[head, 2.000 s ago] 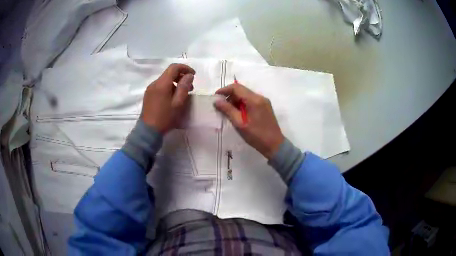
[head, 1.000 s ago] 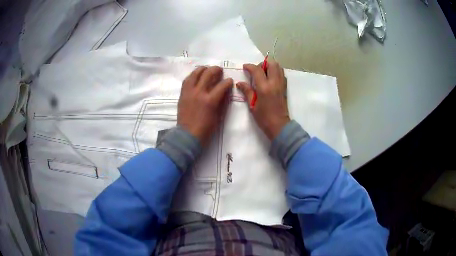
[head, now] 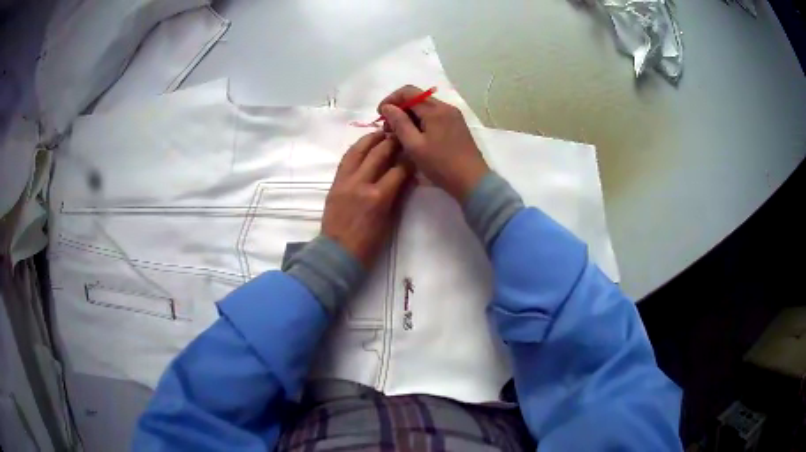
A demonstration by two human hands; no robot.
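A large white garment panel (head: 495,194) with dark double stitching lies flat in front of me. My right hand (head: 433,137) holds a red pencil (head: 415,100) near the panel's upper edge, its lower end close to my left fingertips. My left hand (head: 362,199) rests palm down on the panel beside the yoke seam (head: 389,265), fingers bent and pressing. Short red lines show just left of the fingertips. Whatever lies under the left fingers is hidden, so the template cannot be made out. A handwritten mark (head: 407,305) shows right of the seam.
Other white panels (head: 389,79) lie beneath and beyond this one. Crumpled and hanging white cloth (head: 97,53) is heaped at the left. White cloth scraps (head: 650,35) lie at the far right on the pale table (head: 707,132), whose edge curves down the right side.
My right hand has moved left and up towards my left fingertips. The pencil has gone from upright to slanting, its lower end now at the panel's upper edge. My left hand has shifted slightly down.
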